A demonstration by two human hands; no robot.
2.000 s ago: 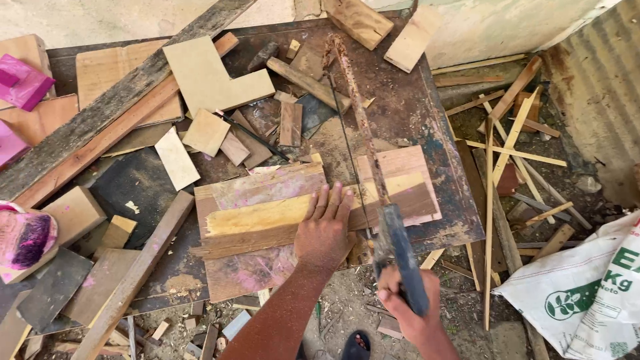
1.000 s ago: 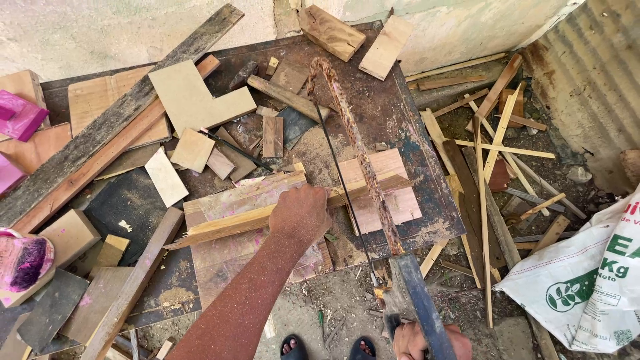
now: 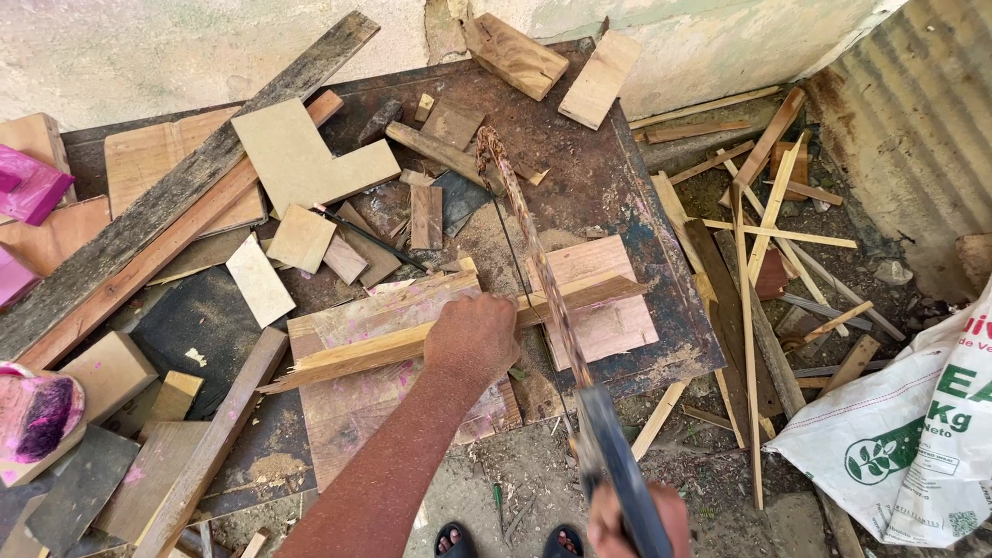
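My left hand (image 3: 473,332) is closed around a narrow wooden strip (image 3: 372,350) with a splintered left end. The strip crosses a pink-stained board (image 3: 341,422) and a pale wooden block (image 3: 608,329). My right hand (image 3: 635,519) grips the dark handle of a bow saw (image 3: 542,263) with a rusty frame. Its thin blade lies across the strip just right of my left hand, over the gap between board and block. How deep the blade sits cannot be told.
Wood offcuts, an L-shaped board (image 3: 298,151) and a long weathered plank (image 3: 209,167) lie on the rusty metal surface (image 3: 659,271). A pink-stained container (image 3: 39,415) stands at left. Thin sticks (image 3: 748,364) and a white printed sack (image 3: 860,442) are at right, a green-handled tool (image 3: 497,496) on the ground.
My left hand has gone from lying flat on the strip to gripping it, and the strip has been turned to show a narrower face. The saw handle has shifted lower and to the right.
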